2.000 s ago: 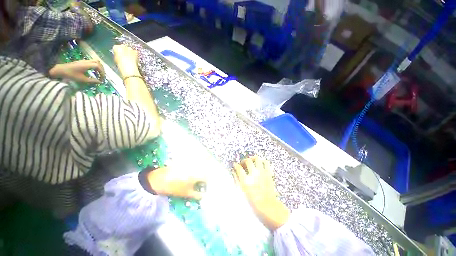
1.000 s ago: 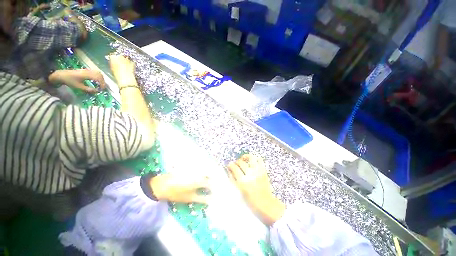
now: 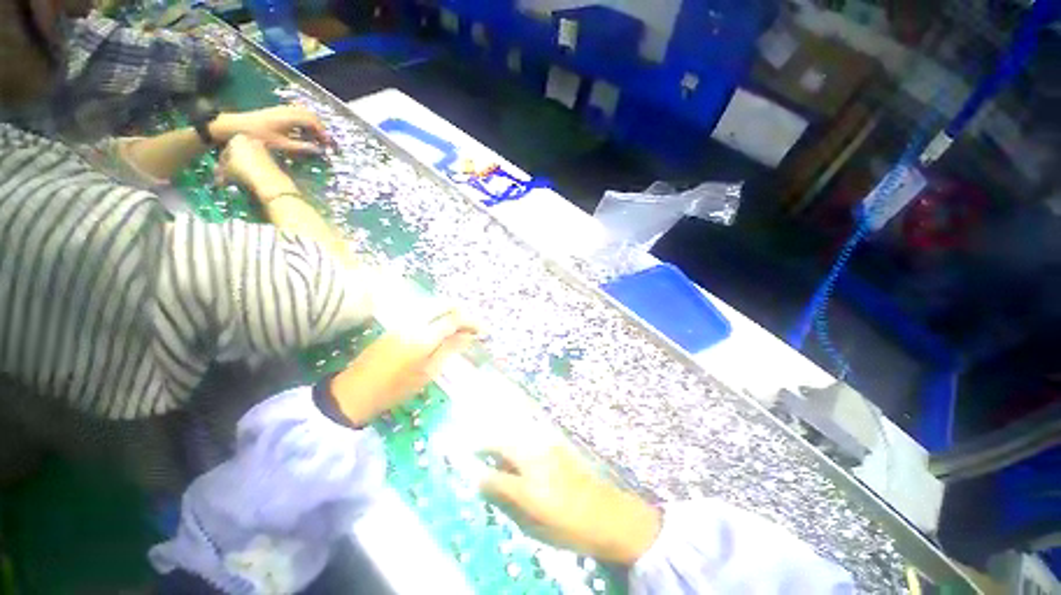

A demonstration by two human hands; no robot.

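A long heap of small shiny metal parts (image 3: 652, 401) lies in the trough beyond my hands. Green circuit boards (image 3: 448, 523) dotted with silver parts lie nearest me. My left hand (image 3: 401, 360) reaches over the pale glaring rail, its fingertips at the near edge of the heap; glare hides what is between them. My right hand (image 3: 553, 494) is over the boards, fingers pointing left with the fingertips low near the board surface. Glare blurs its fingers, and I cannot tell if it holds a part.
A neighbour in a striped sleeve (image 3: 250, 285) works close on the left, hands near the heap. The trough's metal rim (image 3: 745, 401) separates the heap from the white ledge, with a blue tray (image 3: 666, 308), clear plastic bag (image 3: 652, 215) and grey device (image 3: 832, 418).
My left hand has moved up and forward from the boards to the heap's edge. My right hand has come back from the heap to the boards. The neighbour's hands have come together near the heap.
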